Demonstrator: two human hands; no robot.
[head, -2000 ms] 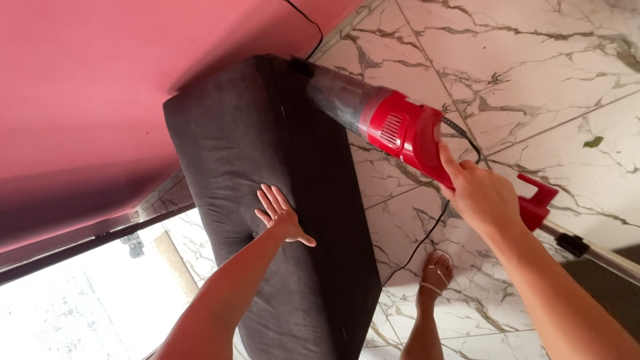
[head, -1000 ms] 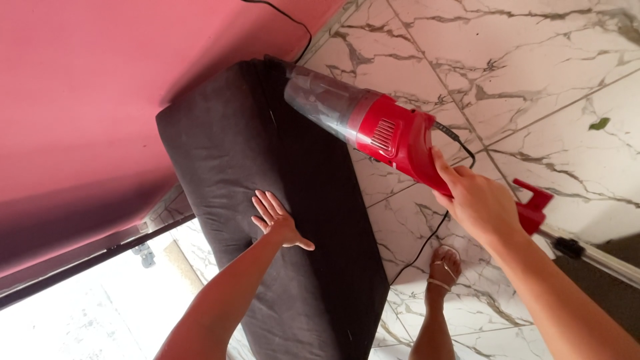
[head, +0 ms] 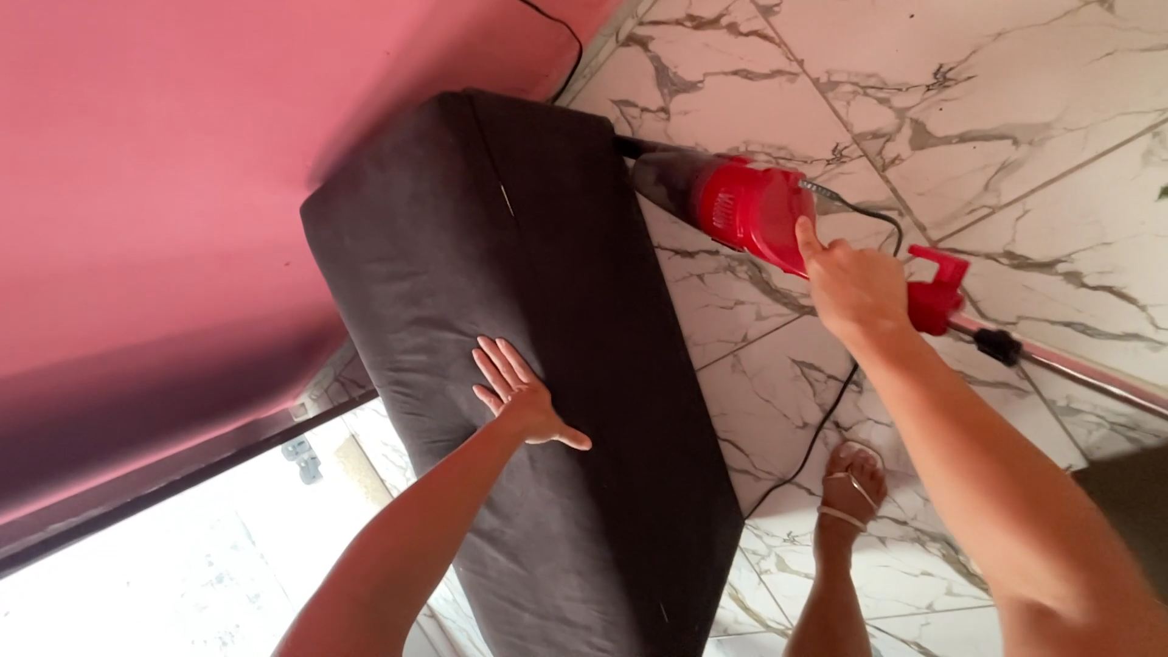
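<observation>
My left hand (head: pixel 522 394) lies flat with spread fingers on the top of a dark upholstered bench (head: pixel 557 301), near its upper edge, and holds nothing. My right hand (head: pixel 858 283) is closed around the handle of a red handheld vacuum cleaner (head: pixel 753 214), its index finger stretched along the body. The vacuum's clear, smoky dust cup points to the left, and its dark narrow nozzle (head: pixel 631 146) is at the bench's far right corner, by the lower edge. Whether the nozzle touches the fabric or the floor I cannot tell.
A pink wall (head: pixel 182 164) borders the bench on the left. A black cord (head: pixel 826 420) runs over the marble-look tile floor (head: pixel 931 119). My sandalled foot (head: pixel 853 484) stands right of the bench. A metal tube (head: pixel 1095 374) extends at the right, above a dark mat (head: pixel 1131 520).
The vacuum's nozzle has moved from the bench's far end, near the seam, to its right corner, low on the side. My left hand stays flat on the bench.
</observation>
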